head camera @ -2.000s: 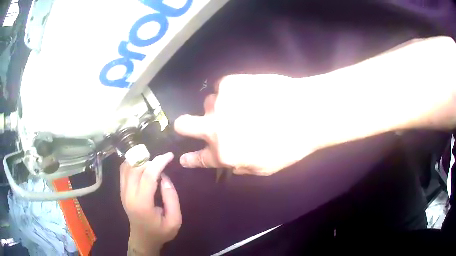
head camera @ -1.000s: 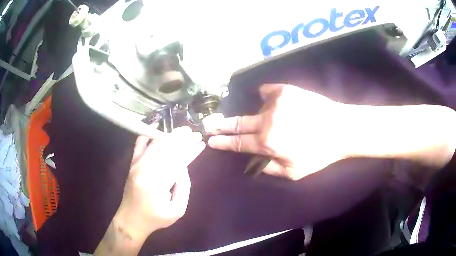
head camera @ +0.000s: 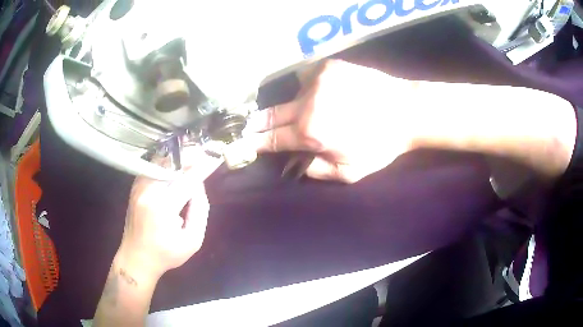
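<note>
The white sewing machine head (head camera: pixel 224 45) with blue lettering stands over a dark purple garment panel (head camera: pixel 307 223). My left hand (head camera: pixel 167 214) is at the needle area (head camera: pixel 176 150), fingertips close together and partly hidden by the curved guard; whether they hold thread cannot be told. My right hand (head camera: pixel 339 124) reaches in from the right, its fingertips behind the brass-coloured tension knob (head camera: pixel 238 147). Small pointed metal blades, seemingly thread snips (head camera: pixel 294 167), show at my right palm. The presser foot is too blurred to make out.
The curved white guard (head camera: pixel 86 150) loops around the head's left end. An orange plastic crate (head camera: pixel 29 223) and pale-blue cloth (head camera: pixel 9 255) are at the far left. A white table edge (head camera: pixel 287 290) shows below the panel. Dark clothing is at the lower right.
The view has swung, so the machine's needle end shows more fully. Both hands have come up to the needle area, and my right fingertips have moved from in front of the knob to behind it.
</note>
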